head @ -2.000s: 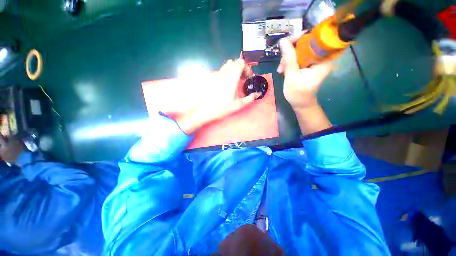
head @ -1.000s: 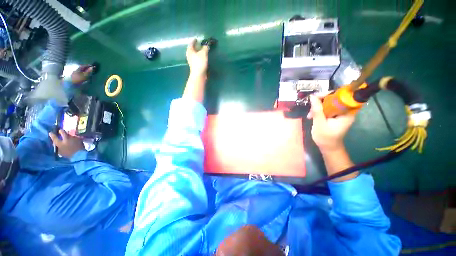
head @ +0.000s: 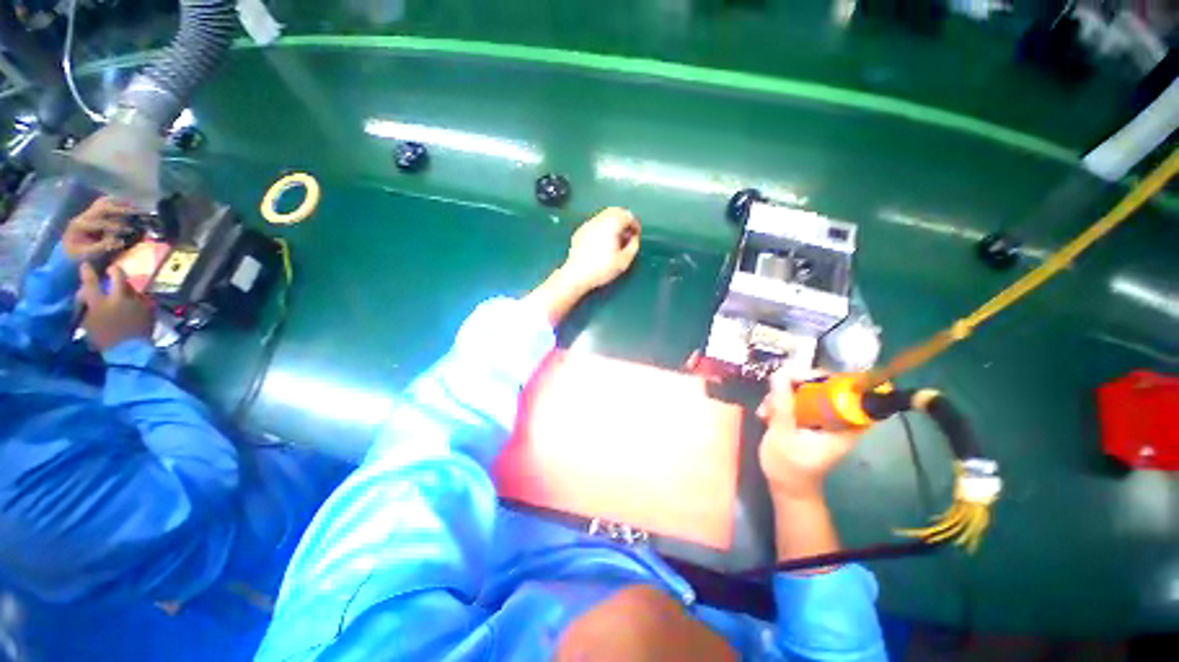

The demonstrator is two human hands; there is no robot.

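My right hand grips the orange electric screwdriver just in front of the screw feeder; its bit cannot be made out. My left hand is over the green bench beyond the mat, fingers curled in, with nothing visible in it. A small round black part stands on the bench just beyond and left of it. Another black part is at the feeder's far left corner. The red mat is washed out by glare and bears no part.
More black parts stand along the bench, one at the right. A yellow tape roll and a neighbouring worker's hands at a dark device are left, under a grey duct. A red box is far right; a yellow cord slants up.
The view has shifted. My left hand left the mat with the black part, reached to the far bench, and is now apart from the part there, further right. My right hand still holds the screwdriver.
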